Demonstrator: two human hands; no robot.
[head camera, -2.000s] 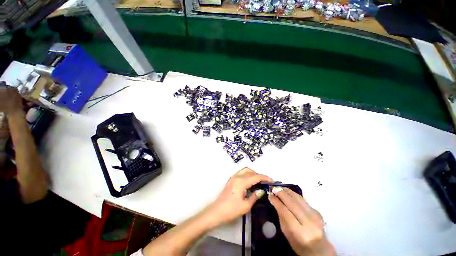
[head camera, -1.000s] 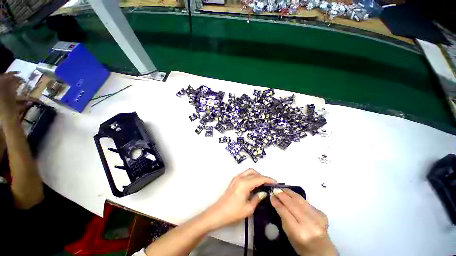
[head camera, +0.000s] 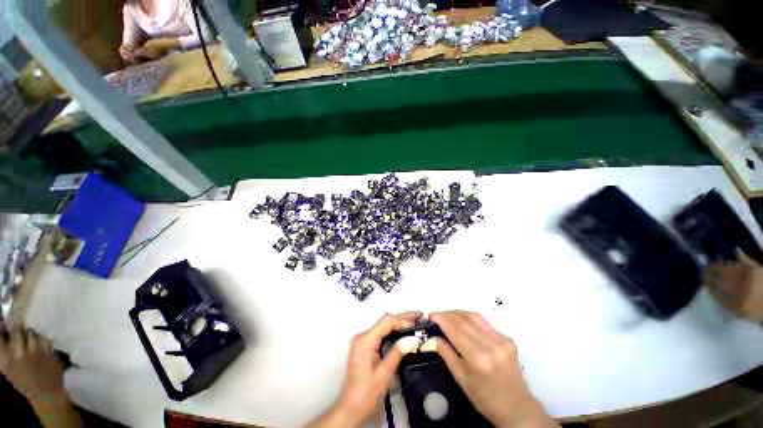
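A black housing (head camera: 431, 386) with a round pale opening stands at the near edge of the white bench, cut off by the frame's bottom. My left hand (head camera: 372, 364) grips its upper left rim. My right hand (head camera: 481, 364) grips its upper right rim. Both thumbs, with pale finger cots, press inside the top end, close together. A small dark piece with pale specks (head camera: 421, 336) shows between the thumbs. Beyond my hands lies a loose pile of small circuit board modules (head camera: 376, 221).
A black frame housing (head camera: 188, 330) stands at left. A blue box (head camera: 100, 224) with thin wires is further left. Two dark housings (head camera: 636, 251) are at right, beside another person's hand (head camera: 736, 286). Another hand shows at lower left. A green belt (head camera: 401, 117) runs behind.
The view has tilted up and turned right. A blurred black housing and another person's hand now show at right. My hands still hold the housing; my thumbs are now side by side inside it.
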